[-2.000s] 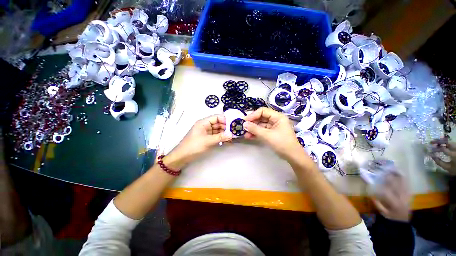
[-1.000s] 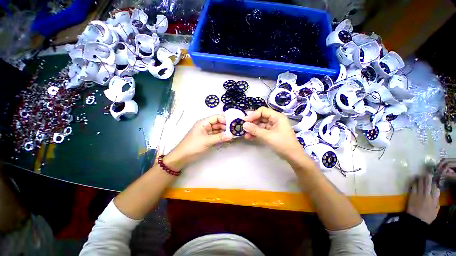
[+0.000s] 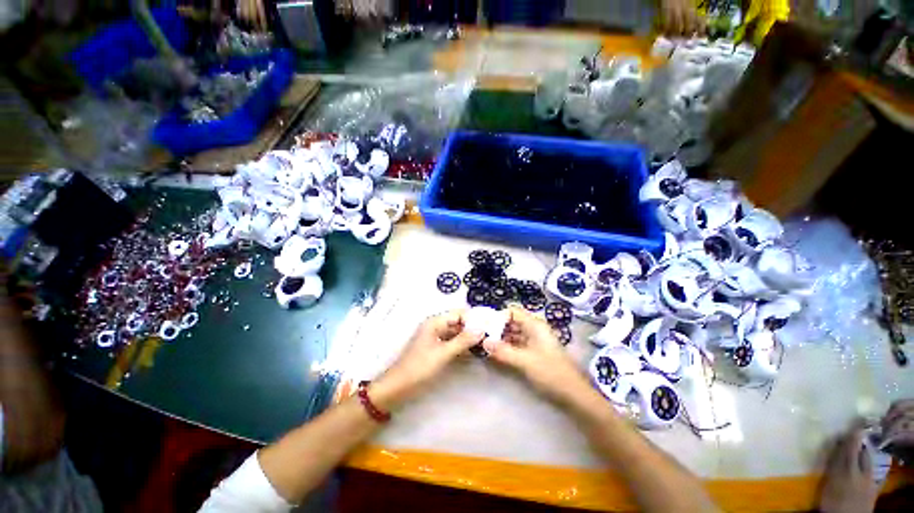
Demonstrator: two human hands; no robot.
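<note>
A white camera housing point(image 3: 486, 322) is held between my two hands over the white sheet. My left hand point(image 3: 441, 341) grips its left side. My right hand point(image 3: 526, 346) grips its right side. A small dark patch shows at its lower edge; whether the black disc sits in the opening is hard to tell. Black LED boards point(image 3: 488, 278) lie in a cluster just beyond my hands, and one point(image 3: 448, 282) lies a little apart at left.
A blue parts bin point(image 3: 541, 232) stands behind. Empty white housings point(image 3: 301, 257) pile on the green mat point(image 3: 241, 361). Fitted housings point(image 3: 662, 401) heap at right. Small white rings point(image 3: 170, 329) lie far left. Another person's hand point(image 3: 852, 463) shows at lower right.
The view has tilted up, showing more of the background, and the scene sits lower. The housing has turned in my hands, so its black disc no longer shows clearly.
</note>
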